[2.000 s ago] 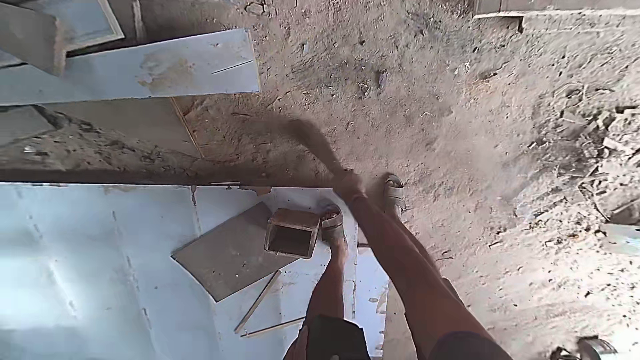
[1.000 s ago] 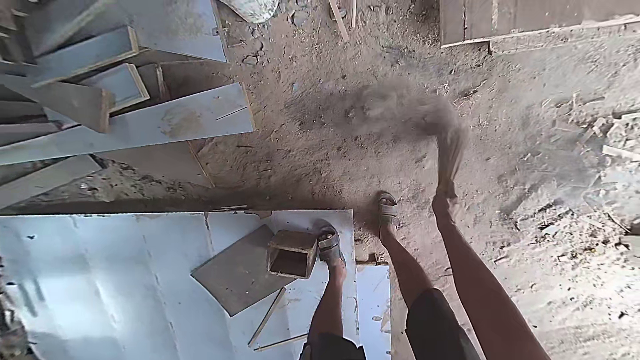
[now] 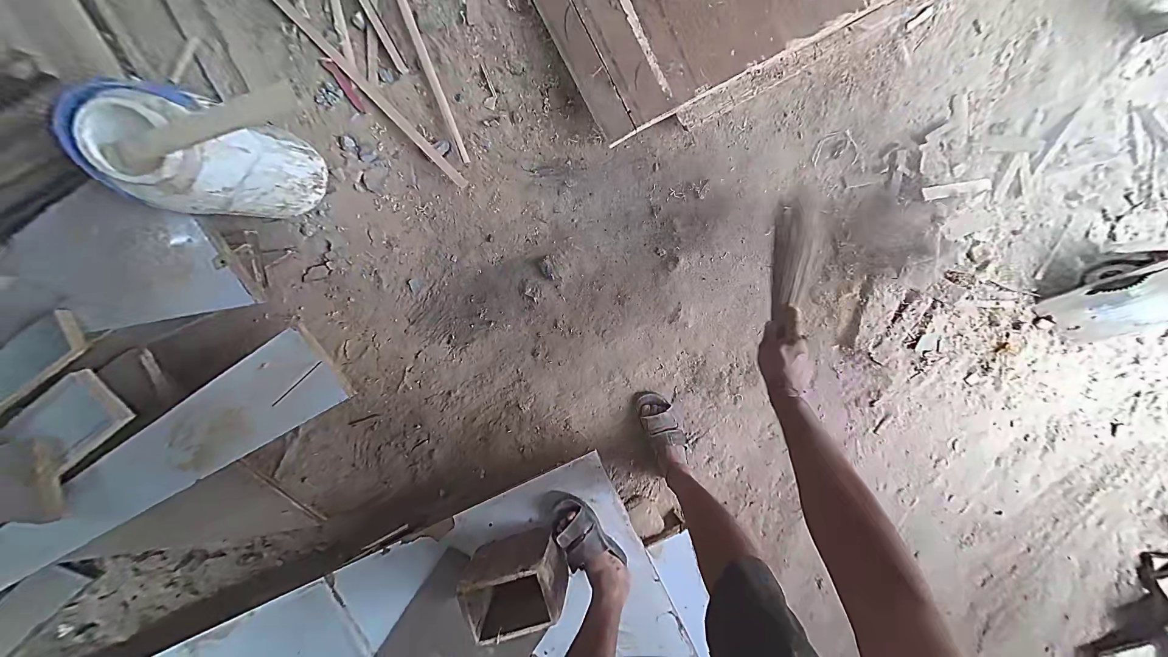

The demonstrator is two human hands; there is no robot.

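My right hand (image 3: 787, 367) grips the bound end of a short broom (image 3: 796, 265). Its blurred bristles point away from me over the dirt floor, with dust around them. My left hand is out of view. Below and left of the broom, one sandalled foot (image 3: 659, 422) stands on the dirt. The other foot (image 3: 582, 534) is on a pale board (image 3: 570, 488), beside a hollow wooden box (image 3: 513, 589).
Loose boards and panels (image 3: 182, 447) lie at the left, near a white bucket with a blue rim (image 3: 228, 169). Thin wood strips (image 3: 429, 82) lie at the upper left. A brown wooden panel (image 3: 675, 55) lies at the top, and wood scraps and debris (image 3: 985, 173) at the right.
My right hand has swung the broom to the right, away from the loose boards, raising dust. Both feet have stayed in place. The view has turned and shifted, bringing the bucket in.
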